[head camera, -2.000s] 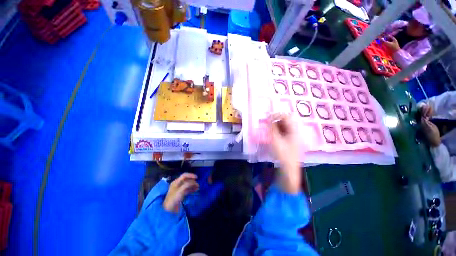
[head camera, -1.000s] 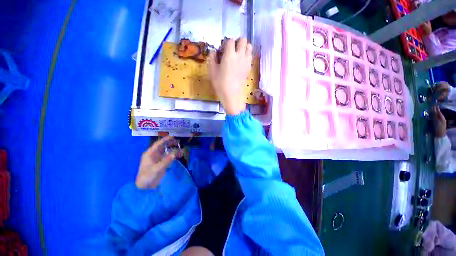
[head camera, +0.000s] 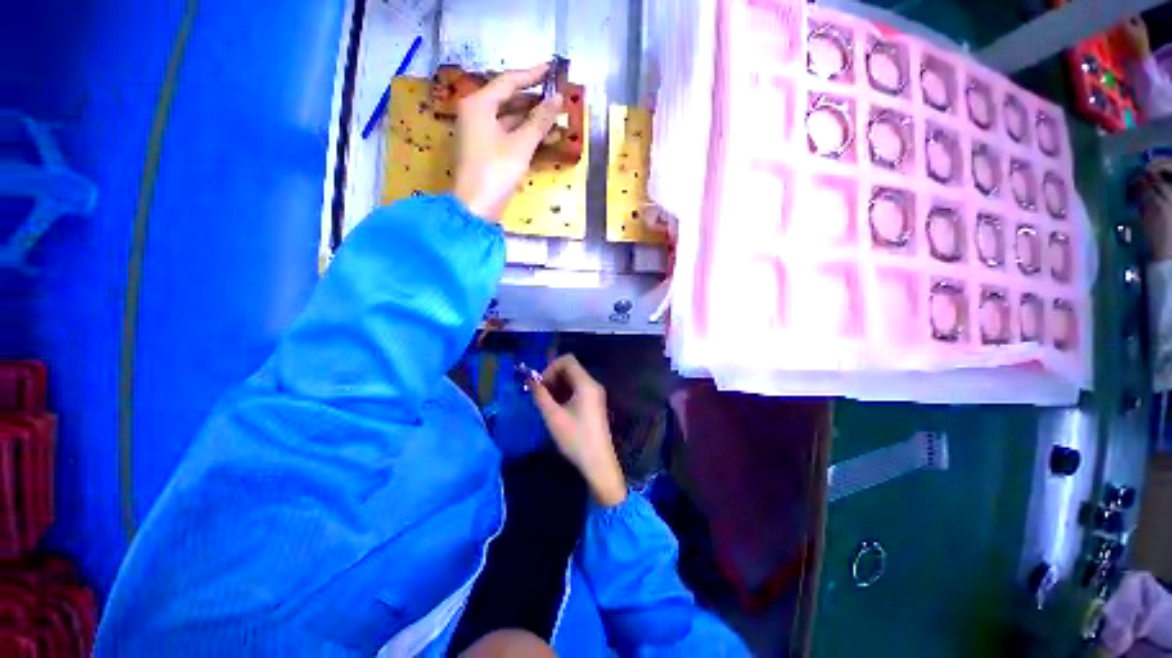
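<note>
My left hand (head camera: 495, 142) is over the gold fixture plate (head camera: 422, 154), its fingertips pinching a watch case (head camera: 555, 77) seen edge-on, at the copper-brown fixture (head camera: 569, 131). Whether the case touches the fixture is hidden by the fingers. My right hand (head camera: 578, 418) is low, in front of the machine bed's front edge, with thumb and finger closed on a small silvery piece (head camera: 528, 375). It looks like a watch case edge-on, but is too small to be sure. A pink tray (head camera: 887, 298) holds rings in many pockets; several pockets at its left are plain pink.
A second gold plate (head camera: 630, 167) lies beside the first. A blue stick (head camera: 392, 88) lies on the bed. The green bench (head camera: 958, 514) at the right bears a clear strip (head camera: 887, 465) and a loose ring (head camera: 869, 563). Red crates (head camera: 26, 476) are at the far left.
My right hand has left the fixture and come down towards me, now with a small piece. My left hand has moved up from below the bed edge to the fixture.
</note>
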